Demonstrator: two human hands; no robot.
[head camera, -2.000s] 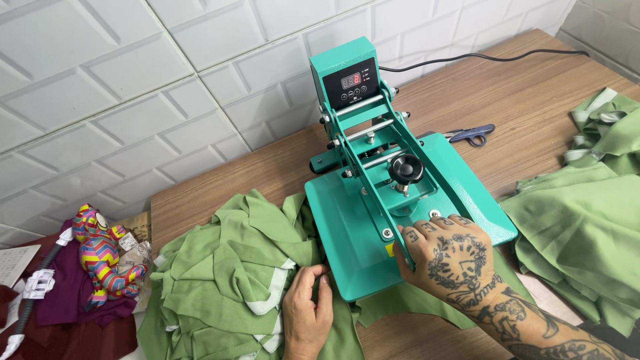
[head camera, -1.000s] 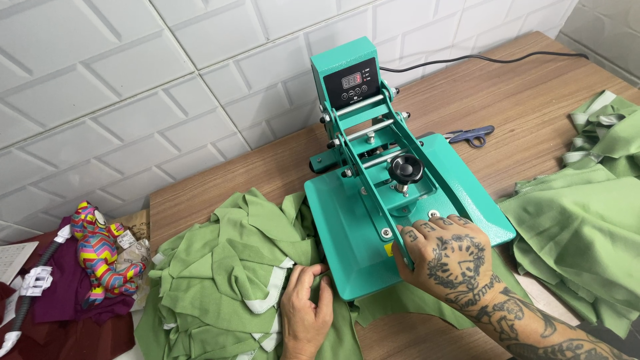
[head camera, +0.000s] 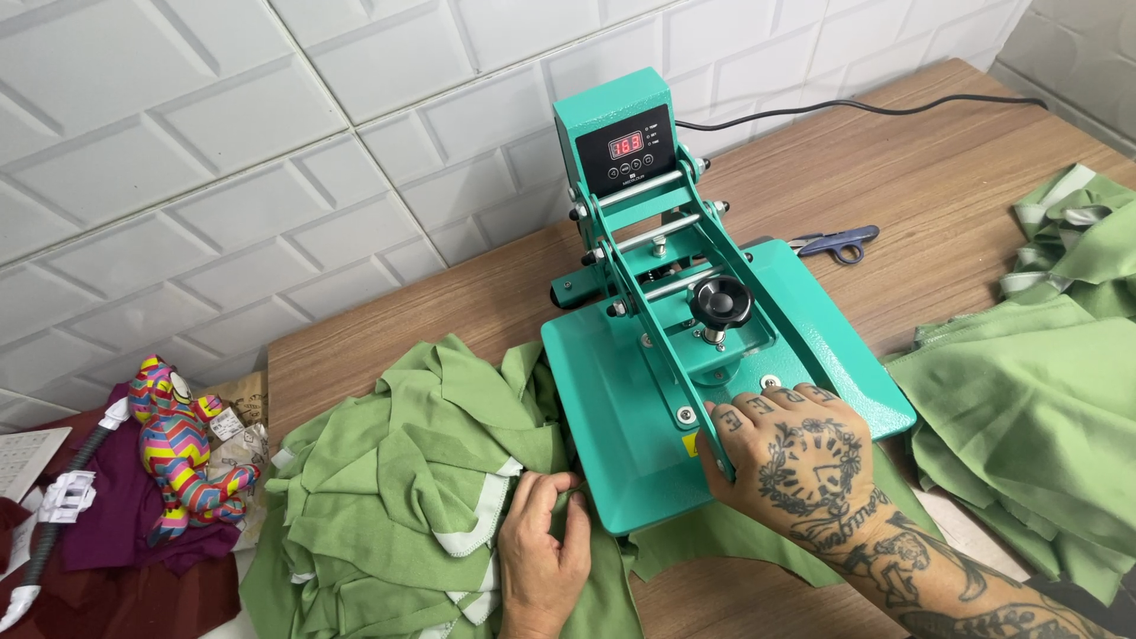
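A teal heat press (head camera: 621, 355) stands on the wooden table with its upper plate lowered; its red display is lit. My right hand (head camera: 790, 453), tattooed, is closed around the front of the press handle. Green fabric (head camera: 737, 541) sticks out from under the front edge of the plate. My left hand (head camera: 543, 541) rests with bent fingers at the right side of a heap of green fabric pieces (head camera: 390, 479), beside the plate's left corner. Its fingertips touch the fabric there; whether they pinch it is unclear. Pale strips show on some pieces.
Blue-handled thread snips (head camera: 839, 242) lie behind the press at right. More green fabric (head camera: 1038, 390) is piled at the right edge. A black cable (head camera: 852, 104) runs back along the tiled wall. At left are a patterned stuffed toy (head camera: 182, 453), maroon cloth and a grey flexible hose (head camera: 53, 524).
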